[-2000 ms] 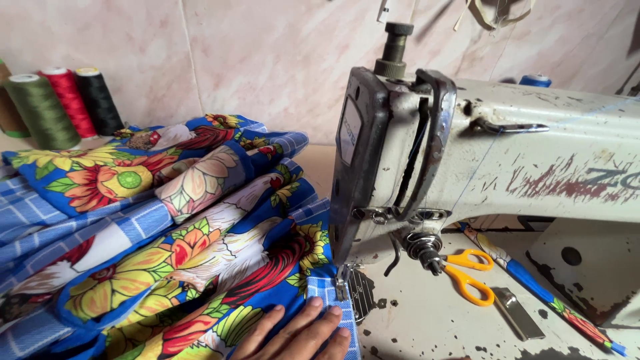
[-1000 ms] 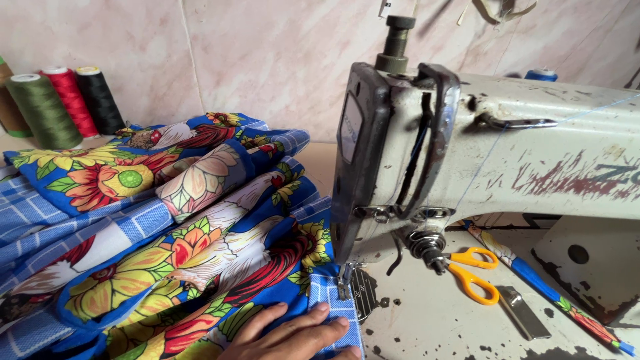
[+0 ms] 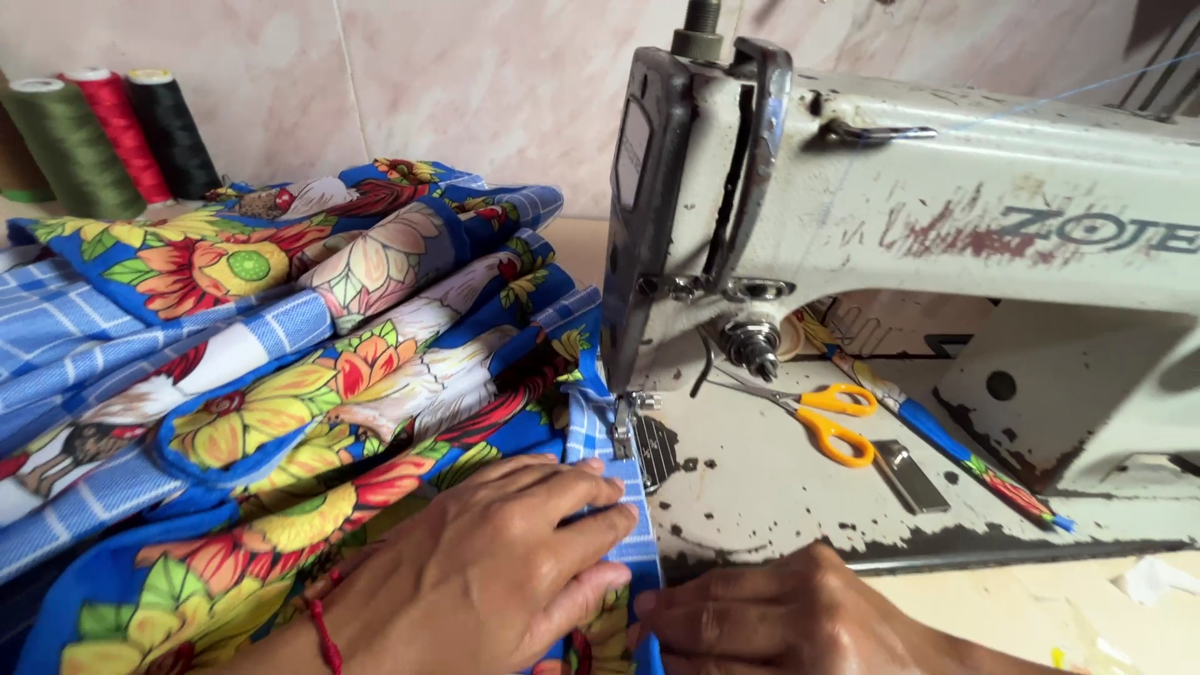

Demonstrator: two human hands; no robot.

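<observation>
My left hand [image 3: 516,553], with a red cord bracelet at the wrist, lies palm down with fingers slightly apart on a blue checked fabric band [image 3: 600,497]. My right hand [image 3: 778,609] pinches the edge of that band near the bottom of the view. Just beyond my left fingertips, the presser foot [image 3: 622,427] of a worn, cream Zoje sewing machine [image 3: 900,197] rests at the band. The gathered fabric [image 3: 309,394], printed with flowers and roosters in blue, yellow and red, spreads to the left of the machine.
Green [image 3: 80,150], red [image 3: 117,136] and black [image 3: 173,136] thread cones stand at the back left by the tiled wall. Orange-handled scissors [image 3: 834,422], a small metal piece [image 3: 911,476] and a narrow printed fabric strip [image 3: 966,455] lie on the machine bed. White scrap [image 3: 1153,579] sits at the right.
My right hand has come into view at the bottom and holds the band's edge. More of my left hand and its wrist now shows over the fabric.
</observation>
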